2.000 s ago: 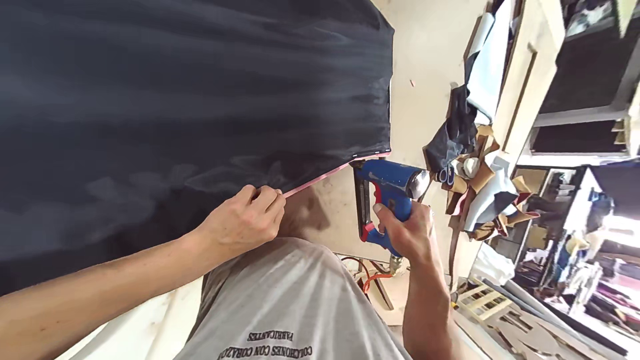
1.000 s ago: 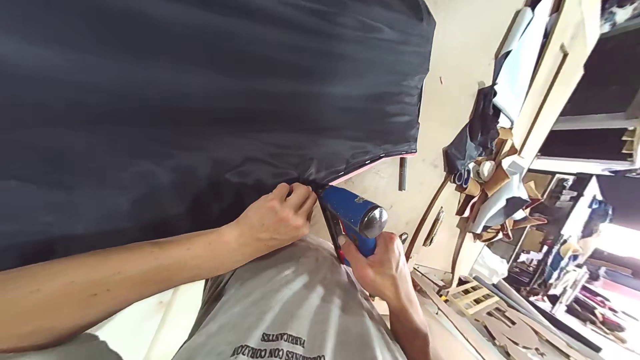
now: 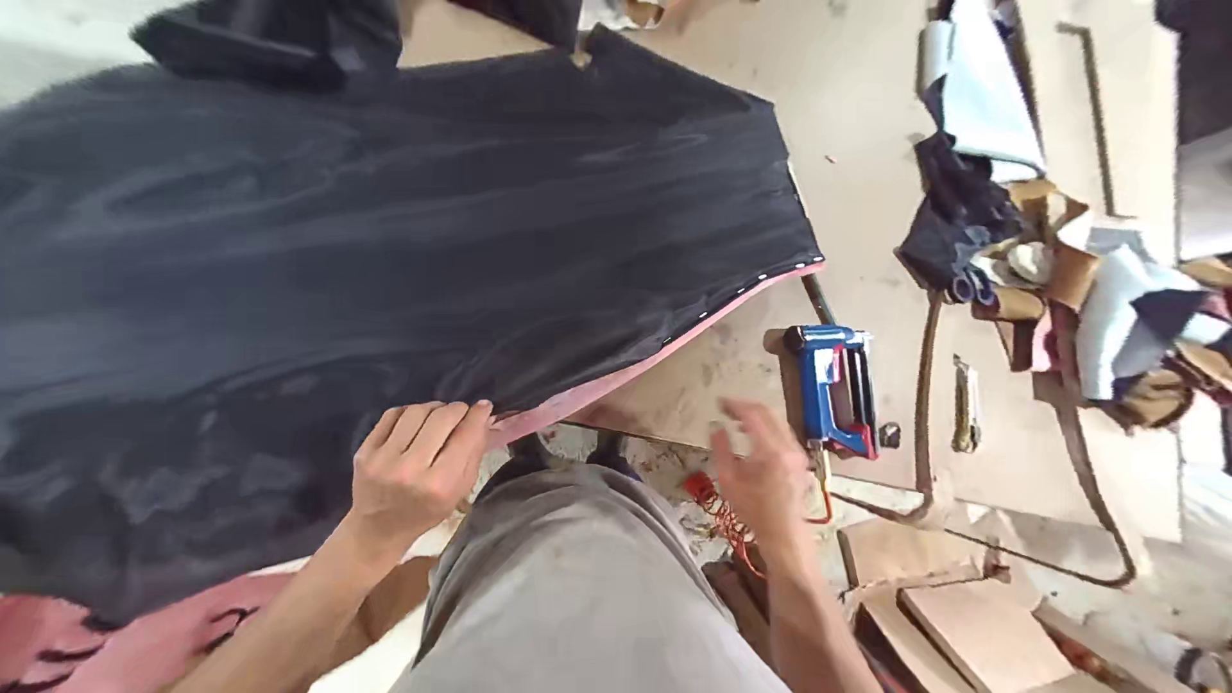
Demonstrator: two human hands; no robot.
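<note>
Dark fabric covers a large piece on the work table, with a row of staples along its near right edge. A strip of pink material shows beneath that edge. My left hand pinches the fabric's edge, thumb and fingers closed on it. My right hand hovers, blurred and holding nothing, fingers apart, just left of the staple gun. The blue pneumatic staple gun lies on its side on the table, joined to an orange coiled air hose.
Fabric and leather-like scraps are heaped on the right, with scissors beside them. A utility knife lies on the table. Flat board pieces are stacked below its near edge.
The staple gun, held in my right hand at the fabric edge one second ago, now lies released on the table. My left hand still holds the edge. The view has shifted widely.
</note>
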